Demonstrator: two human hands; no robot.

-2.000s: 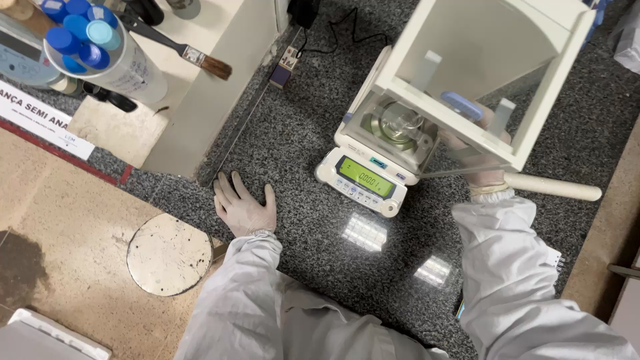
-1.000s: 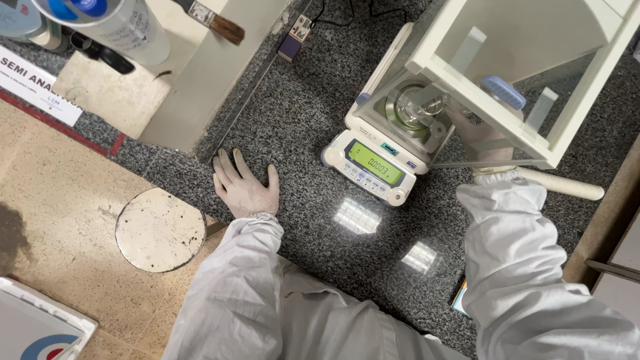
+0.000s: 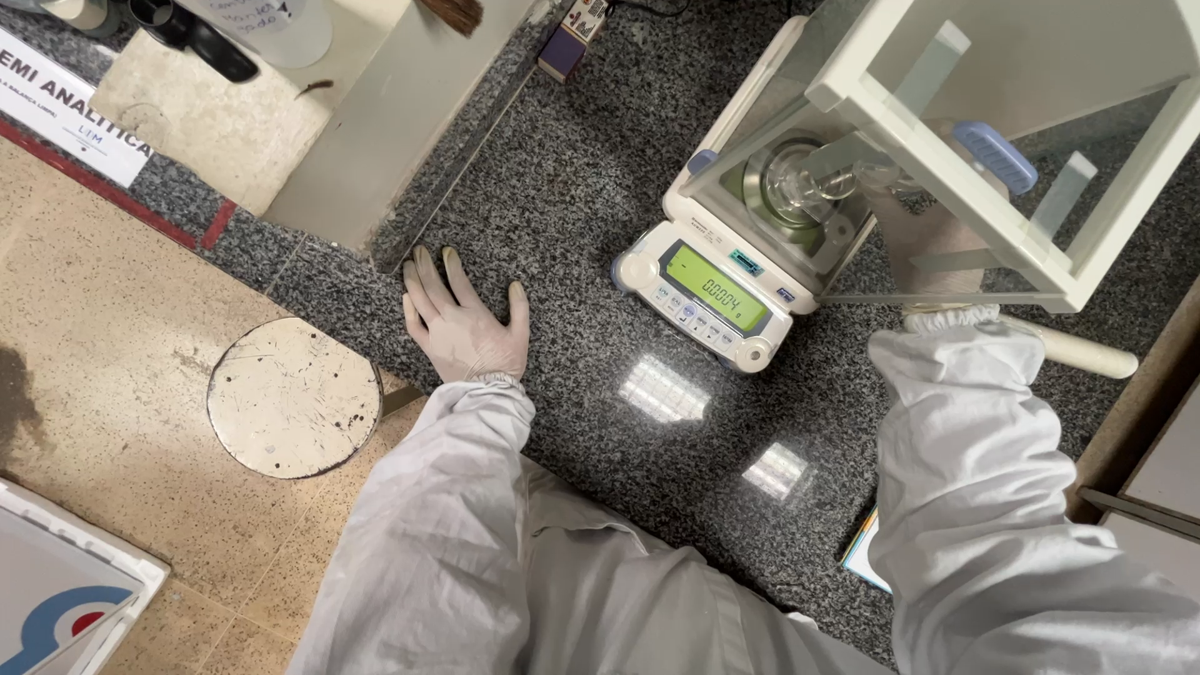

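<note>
My left hand (image 3: 469,323), in a pale glove, lies flat with fingers apart on the dark granite countertop (image 3: 581,225). An analytical balance (image 3: 712,291) with a lit green display stands to its right, and a glass draft shield (image 3: 975,225) surrounds its pan. On the pan rests a small clear glass vessel (image 3: 797,183). Gloved too, my right hand (image 3: 923,225) reaches in through the right side of the shield, seen through the glass. Its fingertips are near the vessel's neck; glare and the panes hide whether they grip it. The display shows a small reading.
A round stool seat (image 3: 293,398) is at the left by the counter edge. Upper left are a marble slab (image 3: 216,122), a plastic beaker (image 3: 291,33), a brush (image 3: 455,11) and a printed sign (image 3: 70,108). A small box (image 3: 572,42) lies behind; a pale rod (image 3: 1078,347) sits beside my right wrist.
The digits on the balance's display have changed. My left hand stays flat on the counter, and my right hand remains inside the shield. The view has moved closer.
</note>
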